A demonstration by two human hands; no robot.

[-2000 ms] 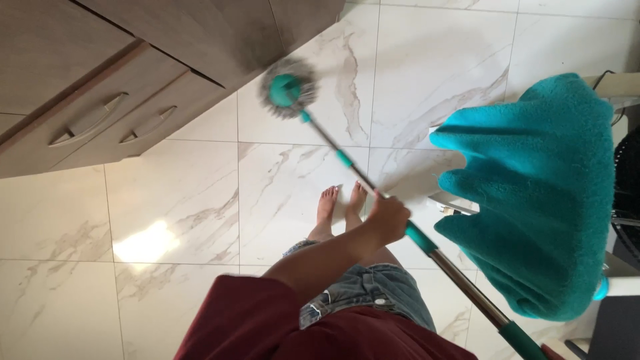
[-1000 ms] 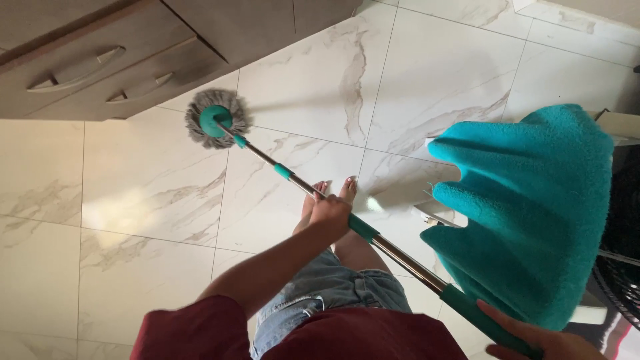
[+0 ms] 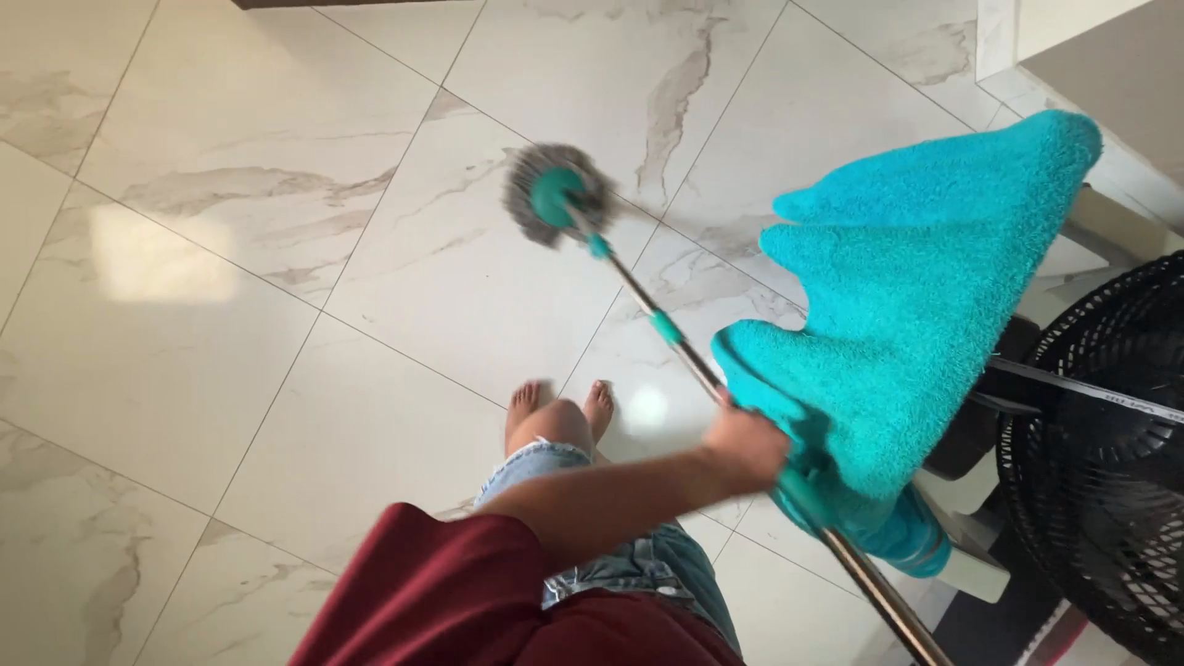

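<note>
My left hand [image 3: 747, 448] is closed around the pole of a spin mop [image 3: 683, 344], which has metal sections and teal joints. The pole slants from upper left to lower right. At its far end, a round teal mop head [image 3: 558, 196] with grey fringe is at the tiled floor, beyond my bare feet; it is blurred, and whether it touches the tiles I cannot tell. A turquoise towel [image 3: 911, 277] hangs in a draped heap right beside my left hand. My right hand is out of view, and the pole's lower end is cut off by the frame.
Marble-patterned tiles [image 3: 398, 398] make up the floor. A black fan [image 3: 1101, 444] with a mesh guard stands at the right edge, next to the towel. A white-edged wall corner [image 3: 999, 42] is at upper right, and a dark furniture edge [image 3: 361, 3] shows at the top.
The mop head has moved away from the cabinet drawers, to the right over the tiles. My right hand, on the mop's lower grip a second ago, has left the view. The view has shifted.
</note>
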